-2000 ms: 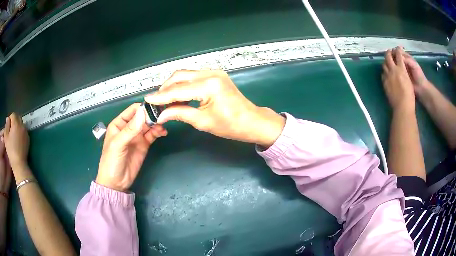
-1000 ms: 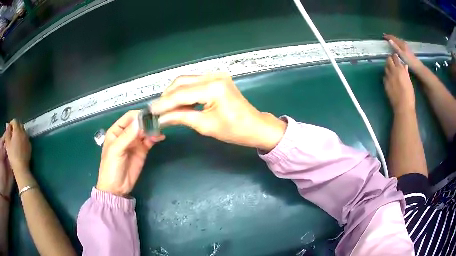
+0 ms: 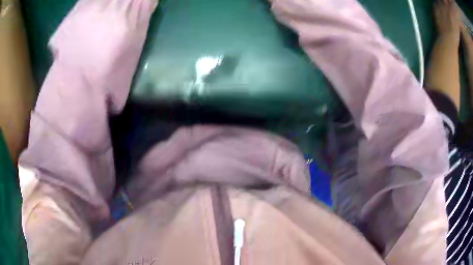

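The view points steeply down at my own lilac jacket, with its white zip pull at the bottom centre. My left hand and my right hand are out of the picture, cut off by the top edge. Only the two lilac sleeves show, reaching up and forward over the glossy green table. Whatever the hands hold is out of view. The picture is blurred.
A white cable hangs at the upper right. A person's forearm and black-and-white striped top are close on the right. Another person's arm is at the far left. A blue patch shows beside my lap.
The view has tipped down towards my body. Both hands, the small dark-and-pale piece they held, the pale rail and the small silvery square have left the picture.
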